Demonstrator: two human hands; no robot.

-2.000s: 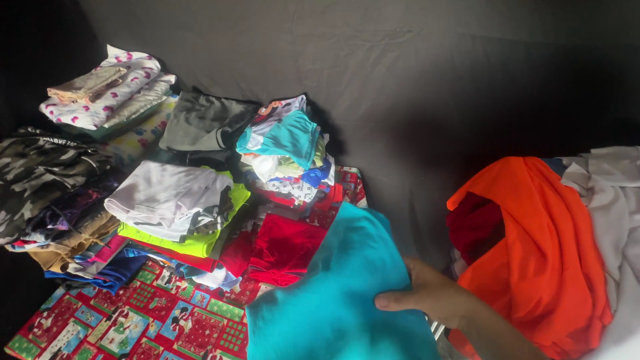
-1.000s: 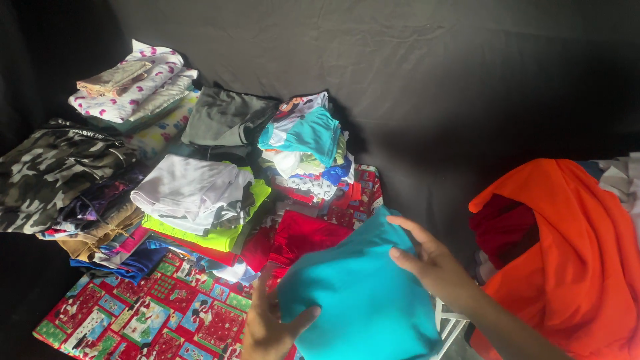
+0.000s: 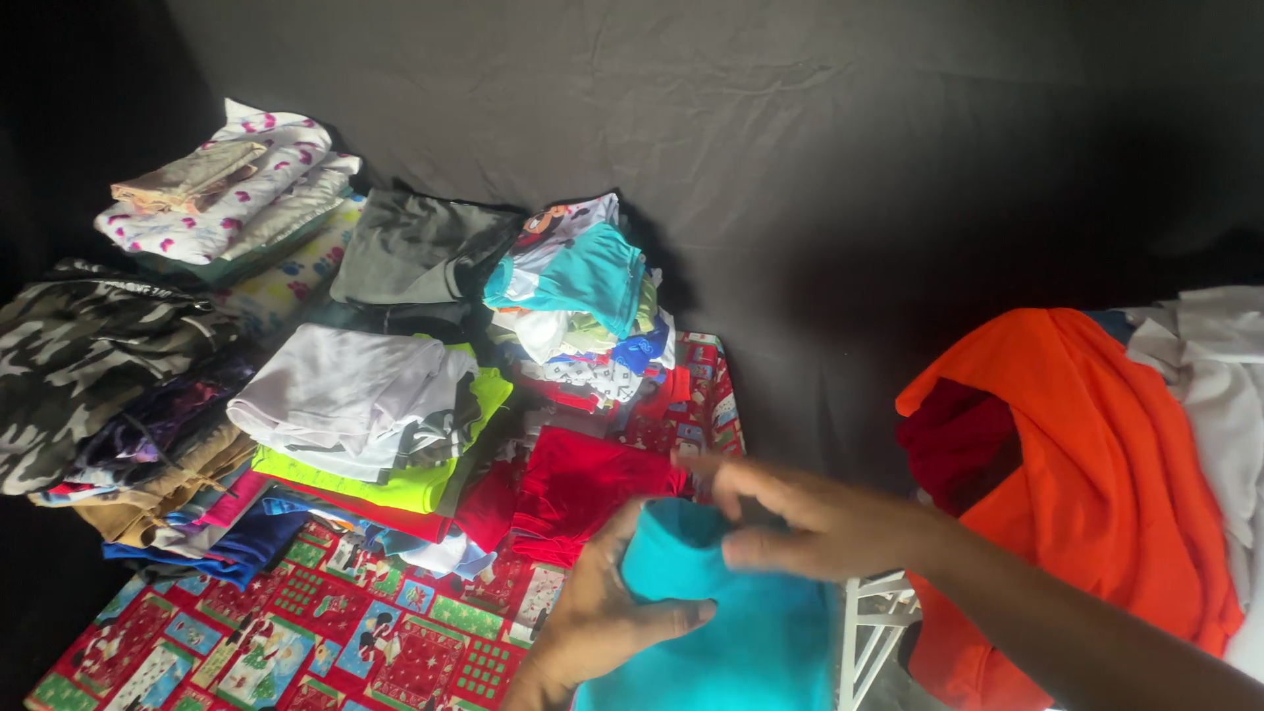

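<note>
A turquoise cloth garment (image 3: 731,632) lies partly folded at the bottom middle, its far edge curled over. My left hand (image 3: 617,602) grips it from the left, thumb on top and fingers behind the cloth. My right hand (image 3: 790,513) is at its upper right edge, somewhat blurred, fingers apart; whether it touches the cloth is hard to tell. Just beyond my hands sits a folded red garment (image 3: 592,484). Left of that is a stack topped by a folded white garment (image 3: 346,385) over a neon yellow one (image 3: 395,484).
Christmas-print fabric (image 3: 326,632) covers the surface. Behind stand a folded grey garment (image 3: 425,247), a stack with a turquoise piece (image 3: 583,272) and heart-patterned cloth (image 3: 267,148). Camouflage clothing (image 3: 109,346) is at left. Orange cloth (image 3: 1076,444) lies at right beside a white rack (image 3: 874,622).
My left hand has come into view and taken hold of the turquoise garment. The garment is now more compact, its upper part curled over, and my right hand has shifted along its top edge.
</note>
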